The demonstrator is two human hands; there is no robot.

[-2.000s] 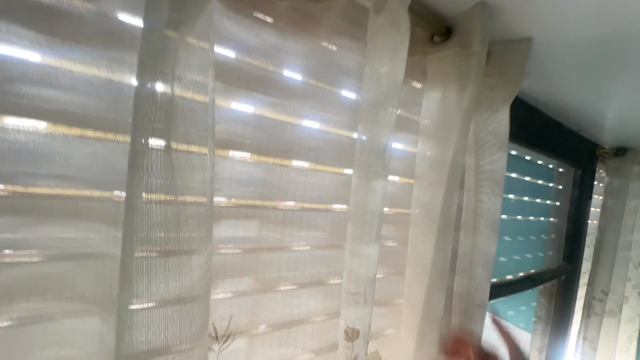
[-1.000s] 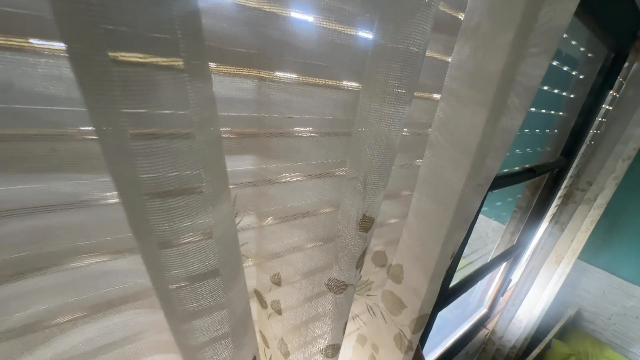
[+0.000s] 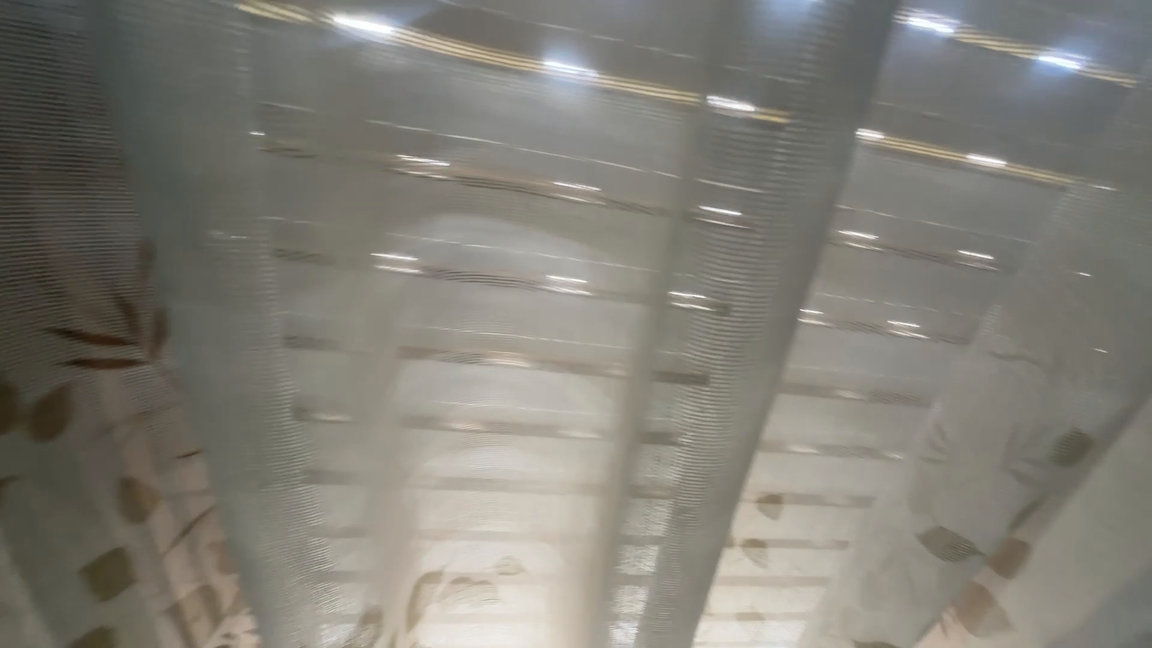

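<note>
A sheer pale curtain (image 3: 504,306) fills almost the whole head view, hanging in several long folds. Brown and olive leaf prints (image 3: 108,576) mark its lower left part, and more leaf prints (image 3: 949,543) show at the lower right. Neither of my hands is in the frame, so what they hold or touch is hidden.
Behind the curtain, a slatted roller shutter (image 3: 504,360) lets daylight through rows of small slots. A denser, darker fold (image 3: 738,270) runs down right of the middle. Brighter light comes through near the bottom.
The view has swung strongly, and the window frame at the right has left it. A blurred hand at the lower right two seconds ago is out of sight.
</note>
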